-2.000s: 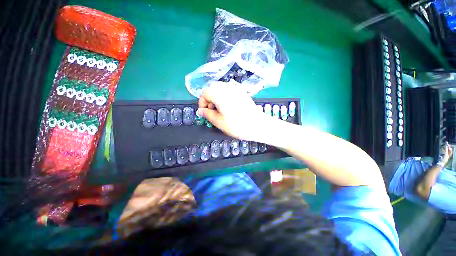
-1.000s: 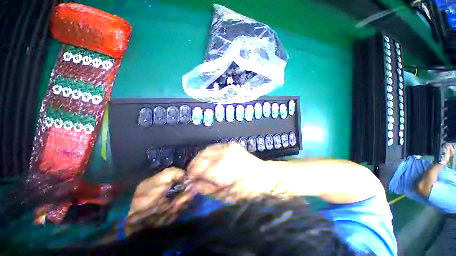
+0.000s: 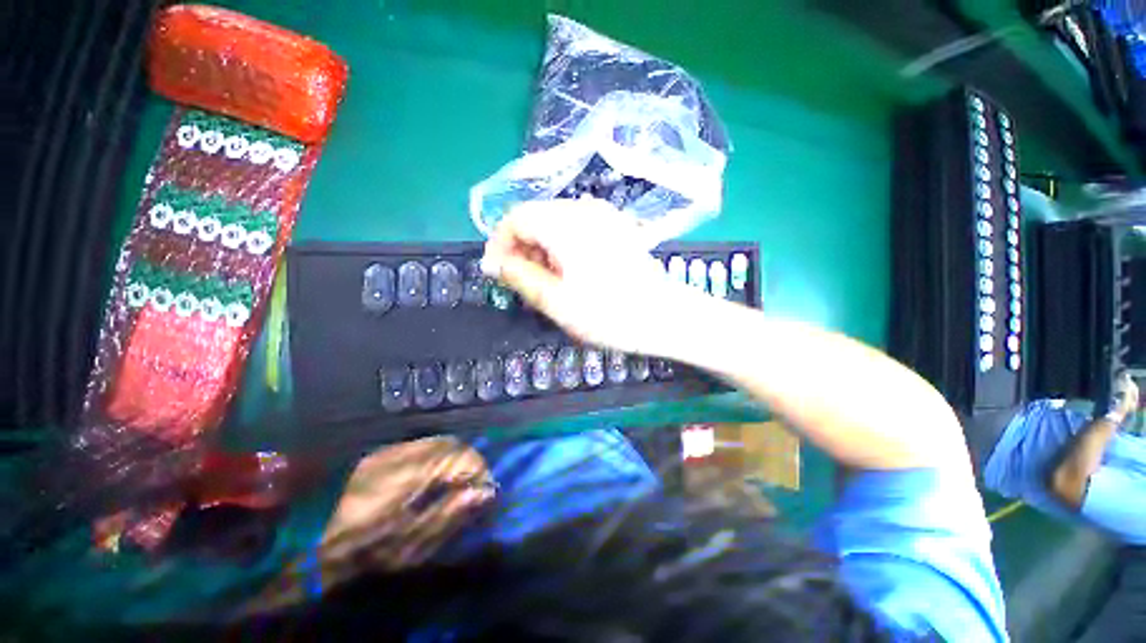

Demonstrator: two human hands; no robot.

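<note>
The black foam tray [image 3: 415,337] lies in front of me with two rows of oval slots. Dark ovals show at the left of the back row and pale-topped ones at its right end. My right hand [image 3: 553,270] is over the back row, fingertips down at a slot beside the dark ovals; whether it holds a part is hidden. My left hand [image 3: 409,496] is below the tray's front edge, blurred and partly covered by hair, with its fingers curled; what it holds cannot be told. The open clear bag [image 3: 616,138] with small black parts lies behind the tray.
Red bubble wrap [image 3: 245,75] with rows of white-ringed boards lies at the left. Stacked black foam trays stand at the far left [image 3: 57,189] and right [image 3: 930,251]. A cardboard box [image 3: 754,455] is below the tray. Another person's arm [image 3: 1081,459] shows at the right.
My right hand has moved from beside my left hand, below the tray, back up to the back row. My left hand stays low, now apart from the right.
</note>
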